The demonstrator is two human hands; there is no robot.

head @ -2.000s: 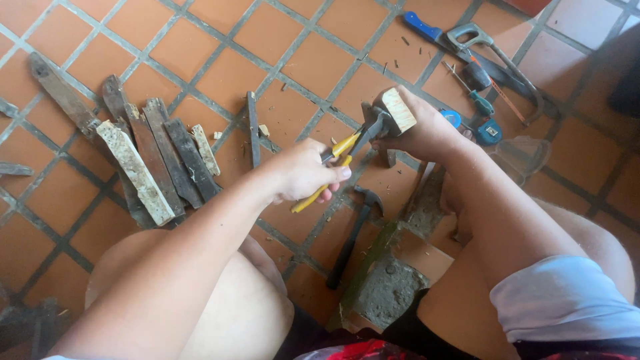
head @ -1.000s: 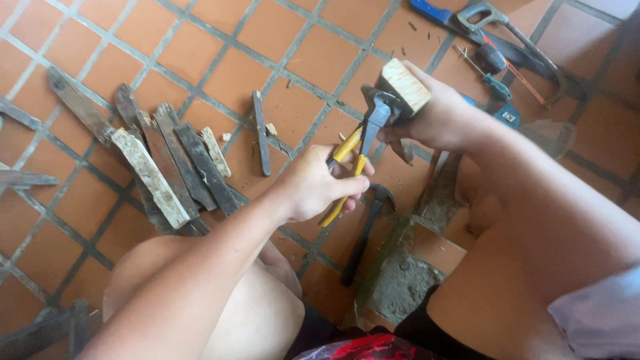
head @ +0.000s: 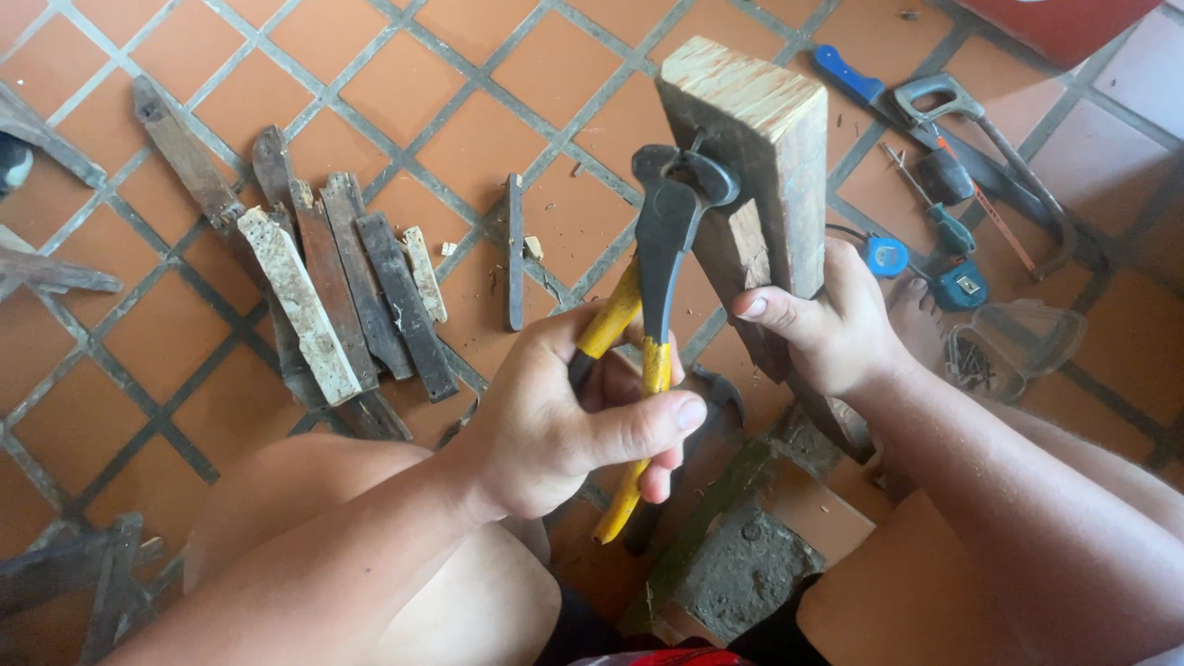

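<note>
My left hand [head: 592, 412] is wrapped around the yellow handles of a pair of end-cutting pincers [head: 668, 213]. The dark jaws sit around a nail [head: 698, 139] that sticks out of a weathered wooden block [head: 800, 176], just below its pale sawn end. My right hand [head: 828, 324] grips that block from the right, its thumb on a splintered edge. Below the hands a hammer [head: 721, 398] lies on the tiles, partly hidden by my left hand. Next to it is a rough concrete block [head: 745, 564] between my legs.
Several old wood strips [head: 305, 305] lie at the left, and a short strip [head: 514, 254] near the middle. At the right are a blue-handled saw [head: 851, 79], a hacksaw [head: 1008, 148], a screwdriver [head: 948, 227], tape measures [head: 959, 285] and a clear box of nails [head: 971, 361].
The wooden block and the pincers have been raised nearer to the camera. The block's long side now shows more. Both hands keep their holds.
</note>
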